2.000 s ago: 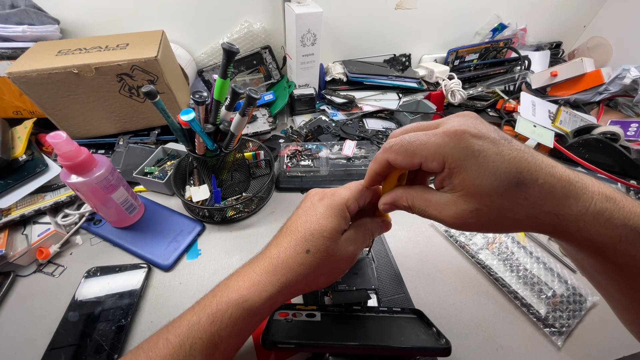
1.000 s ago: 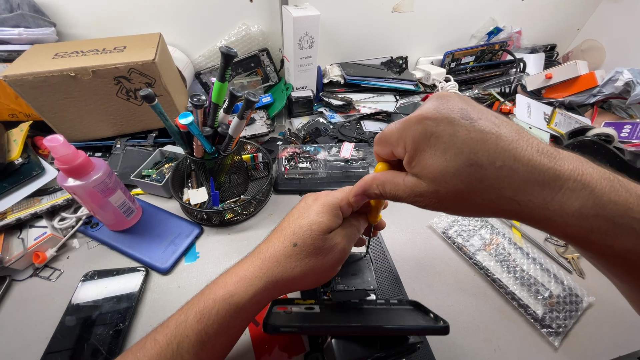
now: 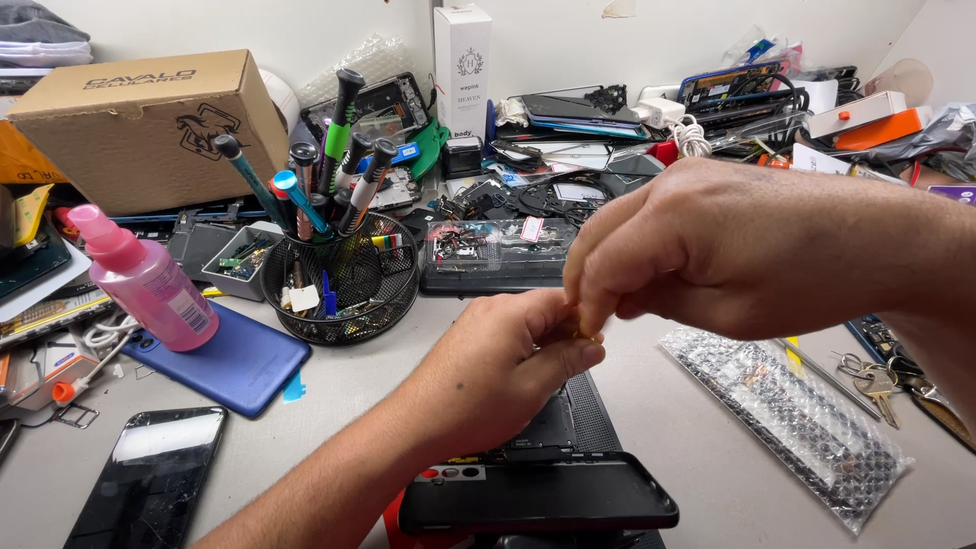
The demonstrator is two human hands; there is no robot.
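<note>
Above an opened phone (image 3: pixel 545 427), my left hand (image 3: pixel 511 370) and my right hand (image 3: pixel 671 252) meet at the fingertips. A tiny yellowish bit shows between the fingers; most of what they hold is hidden, and the screwdriver's handle cannot be made out. The phone lies on a black perforated mat (image 3: pixel 598 419), partly under my left hand. In front of it a black phone back cover (image 3: pixel 541 496) leans, with a strip of round camera openings at its upper left.
Left stand a pink spray bottle (image 3: pixel 156 282) on a blue phone (image 3: pixel 236 358), a cracked black phone (image 3: pixel 149 476) and a mesh organizer (image 3: pixel 339 293) with screwdrivers. A bubble-wrapped pack (image 3: pixel 785 427) and keys (image 3: pixel 877 385) lie right. Behind are a parts case (image 3: pixel 496 278) and a cardboard box (image 3: pixel 145 137).
The yellow screwdriver handle that showed upright between my hands one second ago is now almost wholly out of sight. My right hand has tilted, its fingers pointing down at my left fingertips.
</note>
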